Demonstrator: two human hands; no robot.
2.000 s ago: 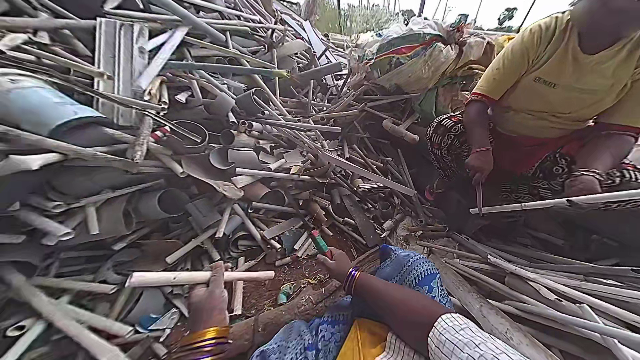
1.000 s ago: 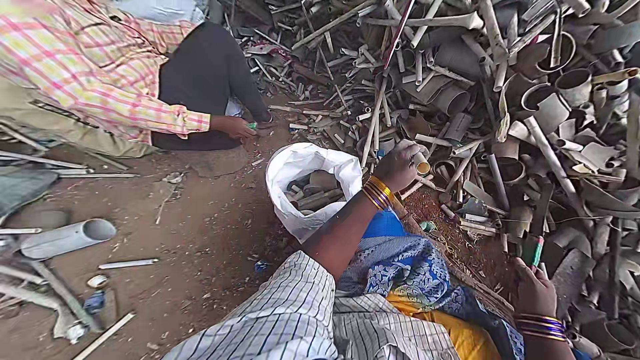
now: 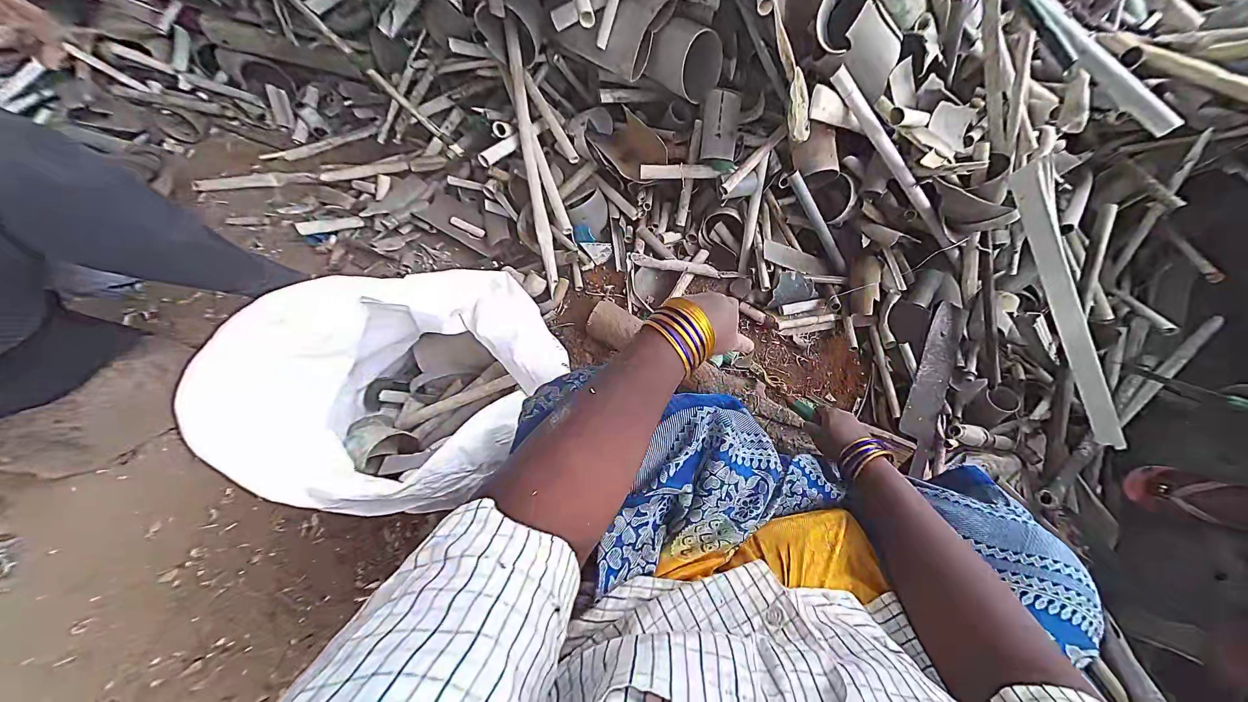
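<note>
My left hand [image 3: 720, 324], with yellow and purple bangles at the wrist, reaches down to the reddish soil at the edge of a heap of cut plastic pipe scraps [image 3: 682, 58]. Its fingers are partly hidden, so any grip is unclear. Just left of it lies a short brown pipe piece [image 3: 612, 324]. My right hand [image 3: 840, 429] is closed around a small green-handled tool [image 3: 803, 408], low above the soil and to the right of my left hand. A white woven sack [image 3: 263, 390], its mouth rolled open, holds pipe pieces [image 3: 453, 400] to the left of my forearm.
Dark clothing of another person [image 3: 107, 224] shows at the left, beside the sack. Brown ground [image 3: 195, 585] with small chips spreads below it. Longer pipe strips [image 3: 1068, 302] lean on the heap at the right. At the far right edge is a sandaled foot [image 3: 1185, 492].
One second ago my left hand held a short pipe piece up near the sack; now it is down at the heap's edge, and that piece is not visible. The view has swung strongly.
</note>
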